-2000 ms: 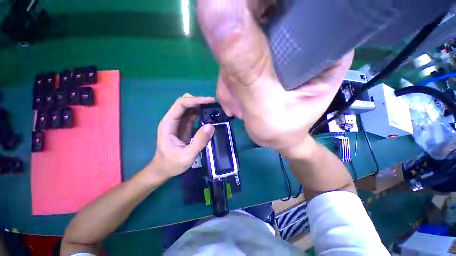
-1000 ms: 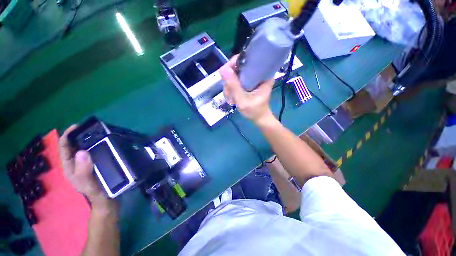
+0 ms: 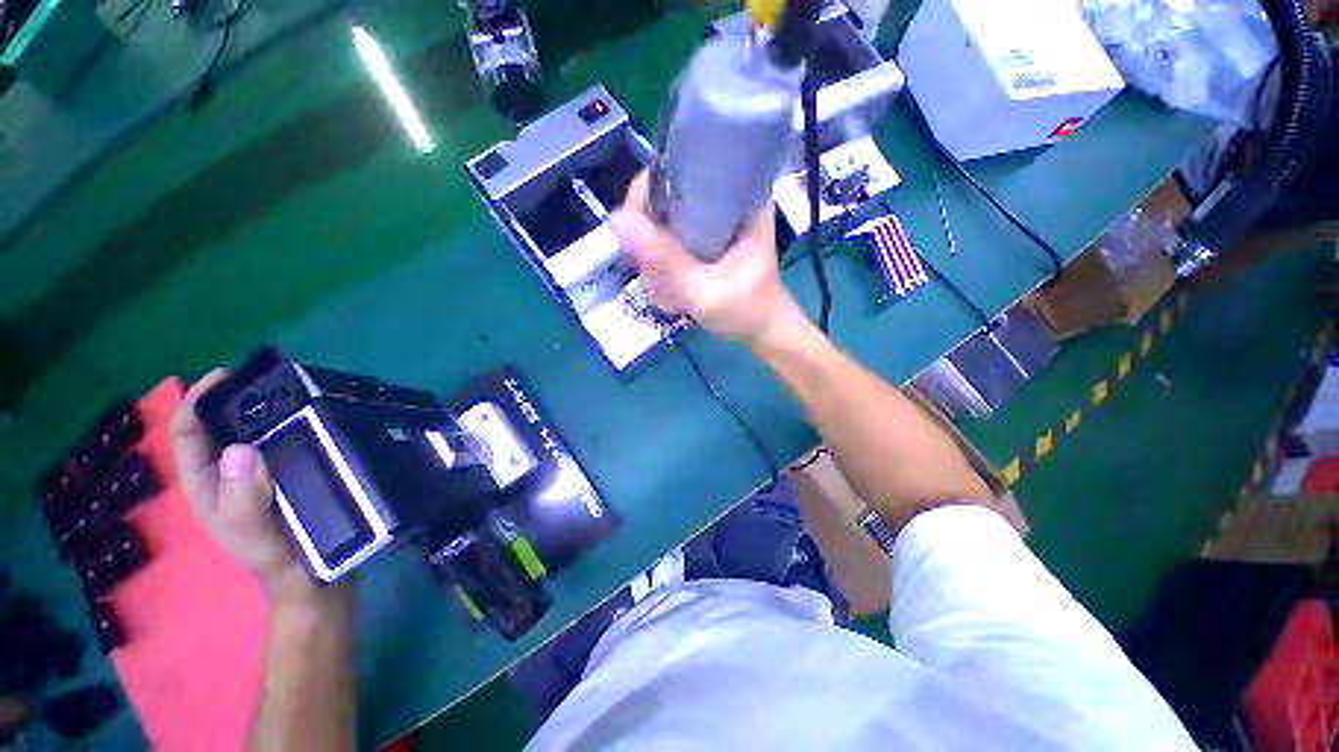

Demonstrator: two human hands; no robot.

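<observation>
My left hand [image 3: 235,485] holds the black handheld unit [image 3: 389,456] by its end, thumb beside the pale-framed dark window [image 3: 320,500]. The unit lies tilted over the dark fixture plate [image 3: 565,492] with white lettering and lime-green pads. My right hand [image 3: 712,279] grips the grey electric screwdriver [image 3: 723,140] over the near screw feeder [image 3: 521,165]. The driver's tip is hidden behind my hand, so I cannot tell whether a screw is on it.
The pink foam mat [image 3: 198,617] with rows of black parts [image 3: 110,544] is at left. A second feeder [image 3: 852,96], a white box [image 3: 1006,74] and a striped strip [image 3: 888,253] are at right. Black cables cross the bench. Open cartons [image 3: 1087,301] stand below the bench edge.
The view has swung right since two seconds ago. My right hand and screwdriver moved from the unit to the near feeder, then slightly left. My left hand still holds the unit.
</observation>
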